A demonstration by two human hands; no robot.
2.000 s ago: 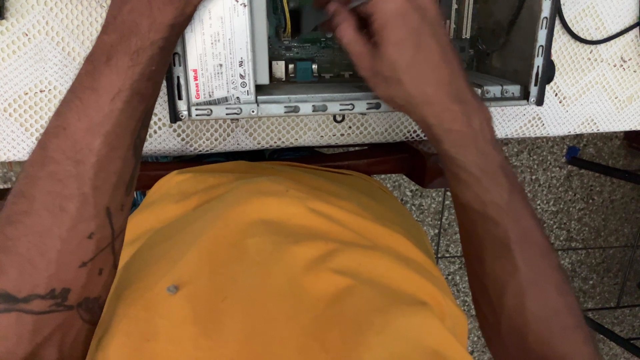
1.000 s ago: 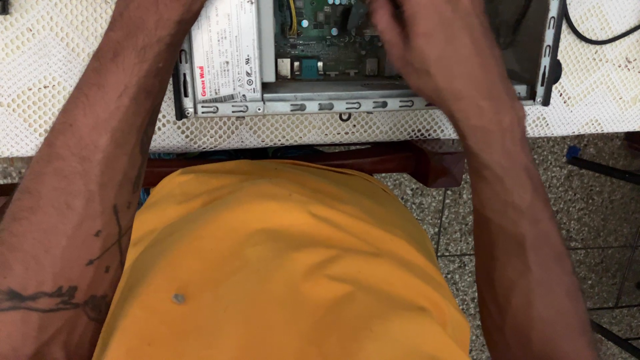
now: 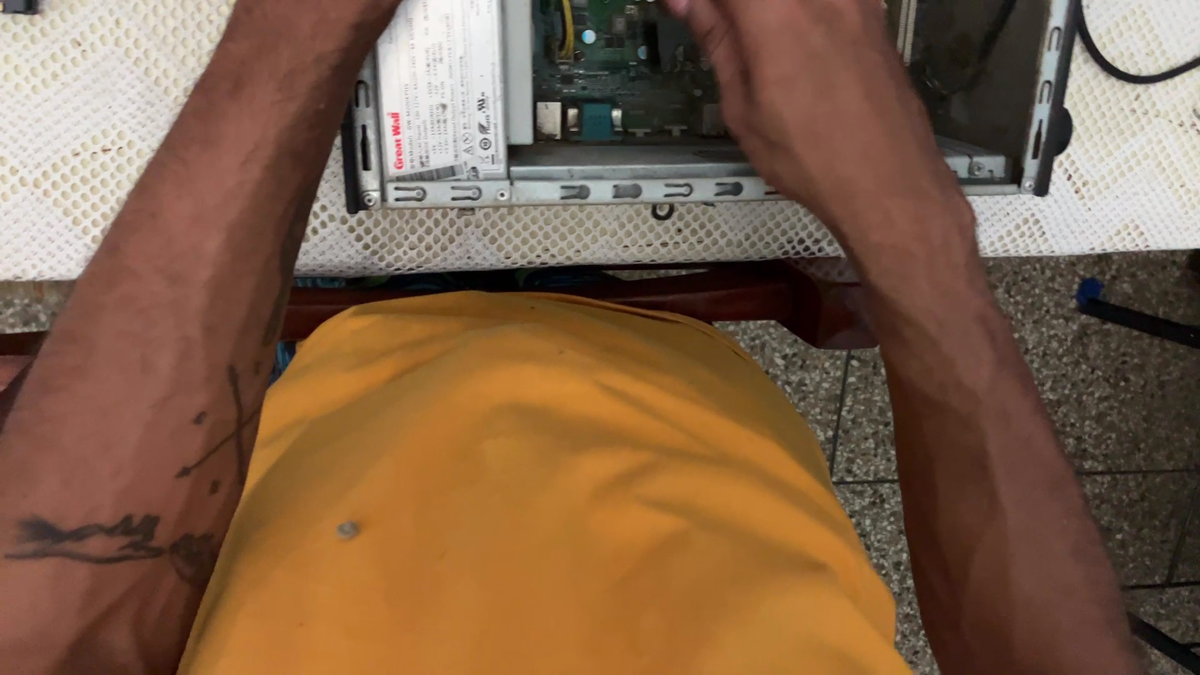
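An uncovered desktop computer case lies on the table at the top of the head view. Inside it, a Great Wall power supply with a printed label sits at the left, and a green motherboard shows to its right, with a blue-green port connector near the front rail. My right hand is over the motherboard's right part; its fingertips are cut off or hidden, so what it holds cannot be told. My left hand is beyond the top edge; only its forearm and wrist show, reaching past the power supply's left side.
A white openwork tablecloth covers the table. A black cable curves at the upper right. A dark red wooden rail runs below the table edge. A black rod with a blue tip stands out over the speckled floor at the right.
My right hand has shifted over the motherboard, and its fingers now point to the upper left. My left hand has gone out of view at the top in all frames.
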